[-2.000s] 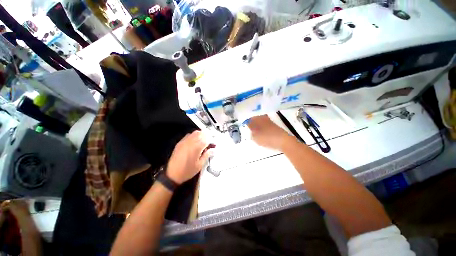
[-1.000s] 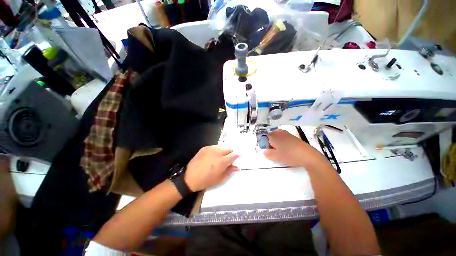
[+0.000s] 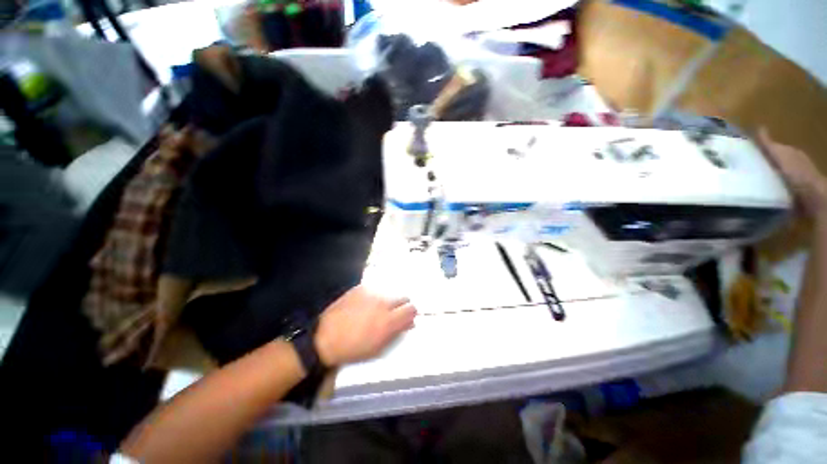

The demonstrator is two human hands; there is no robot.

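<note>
The white sewing machine (image 3: 508, 168) stands on the white table (image 3: 471, 335). My left hand (image 3: 365, 323) rests on the table left of and below the presser foot (image 3: 448, 260), beside the black garment (image 3: 281, 181); its fingers are loosely curled, and whether anything is under them is hidden. My right hand (image 3: 787, 168) is at the right end of the machine head, blurred, its fingers partly hidden behind the machine. Plaid cloth (image 3: 136, 254) and tan facing (image 3: 186, 349) show at the garment's left and lower edges. The view is blurred.
Snips (image 3: 546, 288) and a narrow black strip (image 3: 513, 272) lie right of the presser foot. A clear plastic bag with dark contents (image 3: 413, 68) is behind the machine. Yellow material (image 3: 745, 304) hangs at the right. Brown board or cloth (image 3: 626, 54) stands at the back.
My right hand has left the presser foot area and moved to the machine's right end. My left hand stays on the table near the garment. The camera view has shifted.
</note>
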